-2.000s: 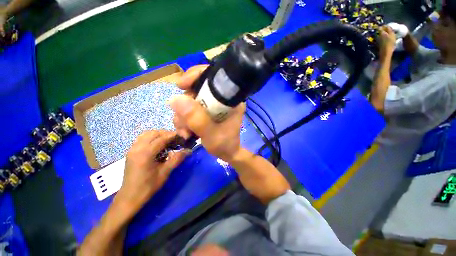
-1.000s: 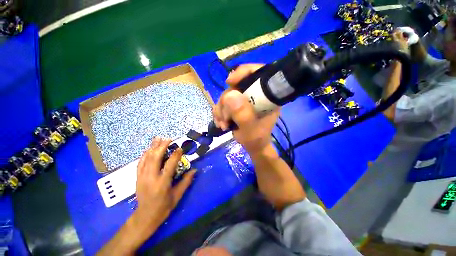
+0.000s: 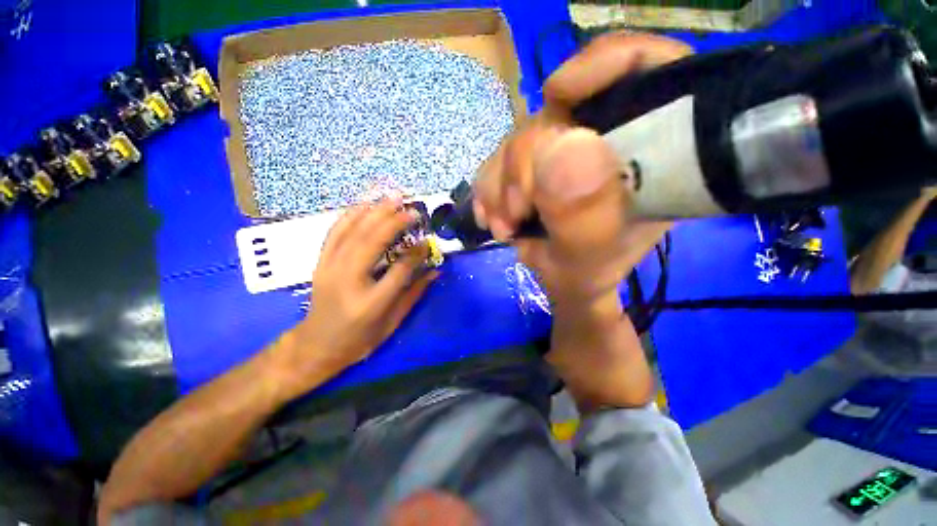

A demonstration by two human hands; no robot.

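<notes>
My right hand (image 3: pixel 581 195) grips the black electric screwdriver (image 3: pixel 771 144) around its pale band. The tool lies nearly level, its narrow nose pointing left toward my left hand. My left hand (image 3: pixel 360 277) holds a small black-and-yellow assembly (image 3: pixel 426 250) on the white holding strip (image 3: pixel 298 250), its fingers covering most of it. A black round piece (image 3: pixel 448 218) lies on the strip between the assembly and the screwdriver's nose. Whether the bit touches anything cannot be told. The cardboard box (image 3: pixel 238 154) full of tiny screws (image 3: pixel 375 123) sits behind the strip.
A row of assemblies (image 3: pixel 121 139) runs along the left on blue sheeting. More assemblies (image 3: pixel 807 247) lie at the right, beyond black cords (image 3: pixel 658 283). Another person's forearm (image 3: pixel 894 241) shows at the right edge. A green surface (image 3: pixel 298 12) is behind the box.
The view has shifted, so the box and strip appear higher. The screwdriver has tipped from slanting to nearly level and looks larger. My left hand remains at the assembly on the strip.
</notes>
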